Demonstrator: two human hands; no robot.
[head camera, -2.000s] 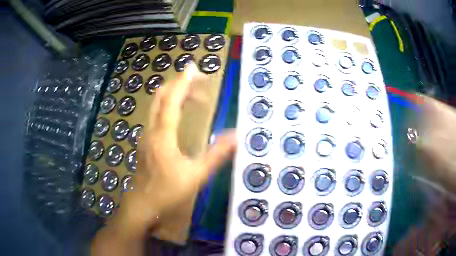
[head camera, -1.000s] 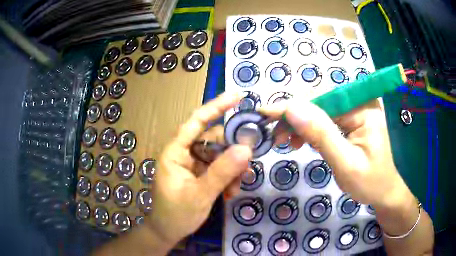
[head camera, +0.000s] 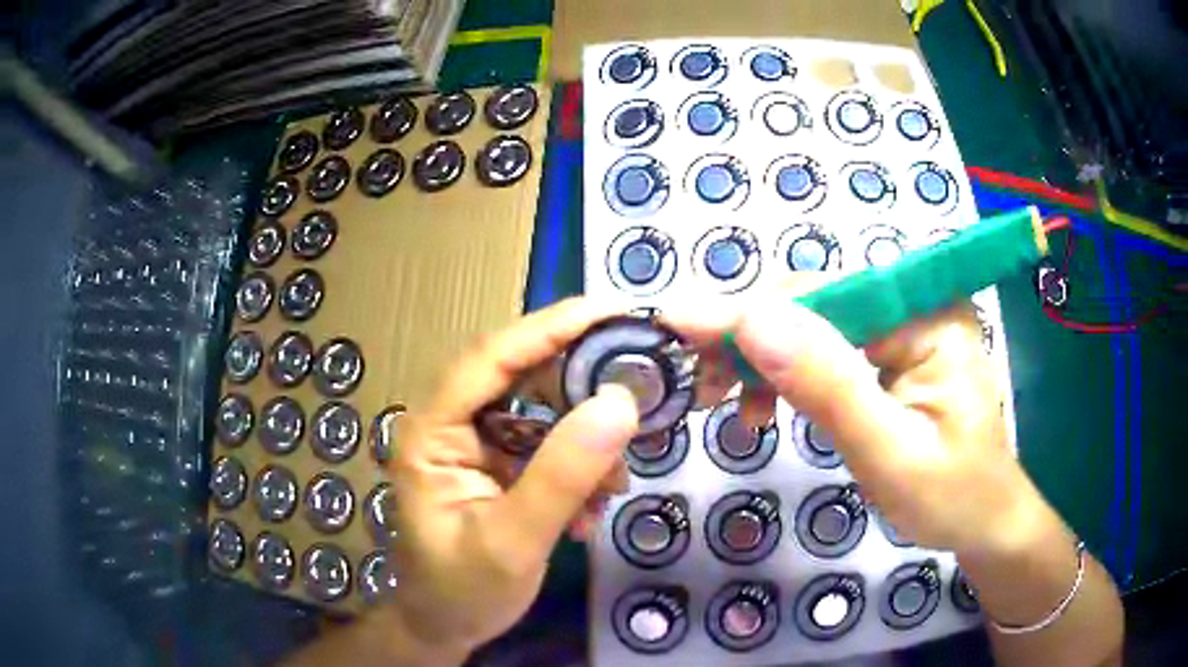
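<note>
My left hand (head camera: 502, 482) holds a speaker driver (head camera: 632, 378) by its rim, magnet side towards me, thumb on its face. A second dark disc (head camera: 521, 420) shows behind, within the curled left fingers. My right hand (head camera: 899, 430) grips a green wrapped test probe (head camera: 919, 280), its front end hidden by the fingers beside the driver's right edge. Both hands are over the white tray (head camera: 795, 640), whose round holes hold drivers magnet side up. Two holes at its upper right show tan.
A brown cardboard sheet (head camera: 404, 280) left of the tray holds rows of glossy drivers. A clear blister tray (head camera: 130, 352) lies far left. Stacked trays (head camera: 287, 52) stand upper left. Red wires and a small round part (head camera: 1053, 284) lie on the green mat at right.
Since two seconds ago, my left hand has left the cardboard with drivers, and my right hand has come in with the probe. Since one second ago, both hands have shifted slightly and the driver has tilted.
</note>
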